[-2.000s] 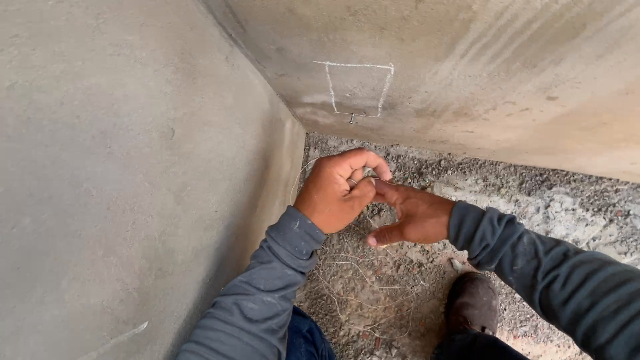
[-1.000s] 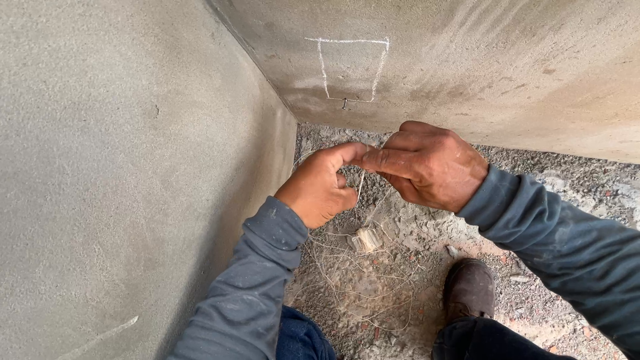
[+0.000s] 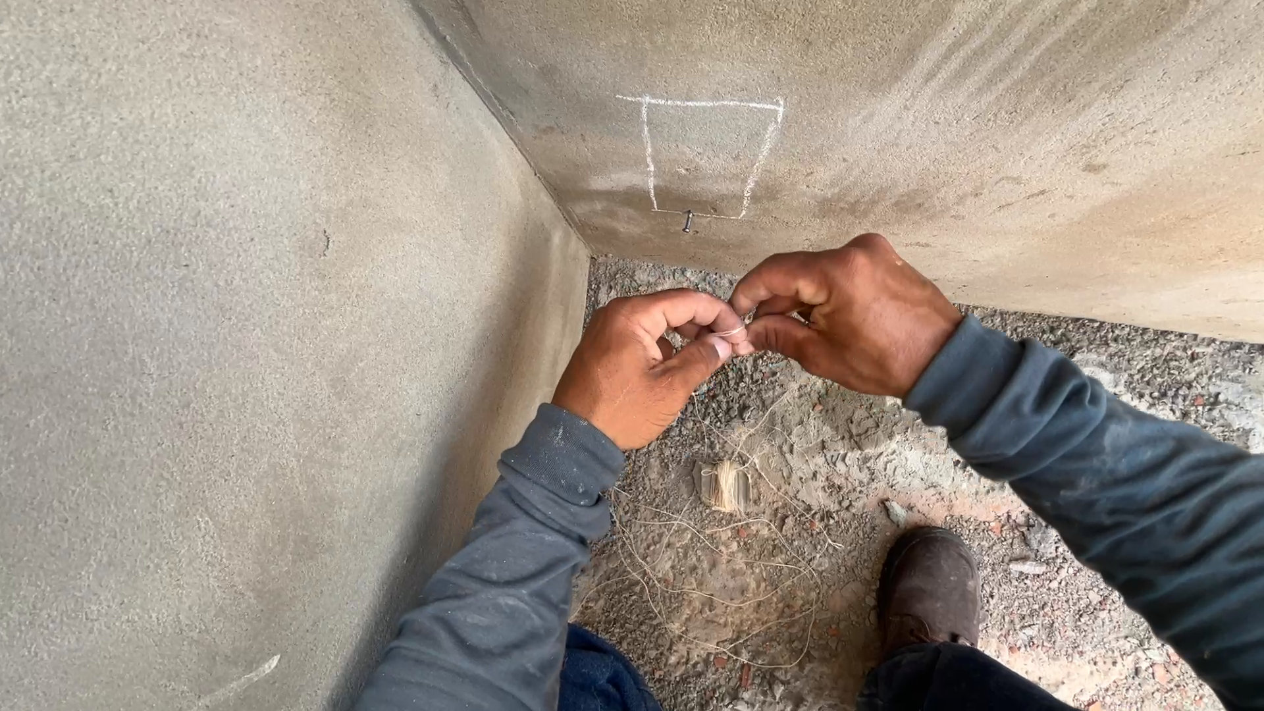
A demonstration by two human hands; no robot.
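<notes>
My left hand [image 3: 647,365] pinches a thin pale string [image 3: 731,333] between thumb and forefinger, with a turn of it over the fingertip. My right hand [image 3: 849,316] meets it at the fingertips, its thumb and forefinger closed on the same string. Below the hands, a small spool of string [image 3: 727,487] lies on the rough ground, with loose loops of string [image 3: 731,600] spread around it. Beyond the hands, a nail [image 3: 688,221] sticks out of the plastered wall at the lower line of a chalk-drawn four-sided outline [image 3: 714,103].
A grey plastered wall [image 3: 247,346] fills the left side and meets the far wall [image 3: 938,148] in a corner. The ground [image 3: 1027,592] is rough, with gravel and rubble. A brown boot [image 3: 928,588] stands at the lower right.
My right hand has turned from an extended forefinger to a pinch at the left fingertips. The spool on the ground, hidden behind the hands two seconds ago, now shows.
</notes>
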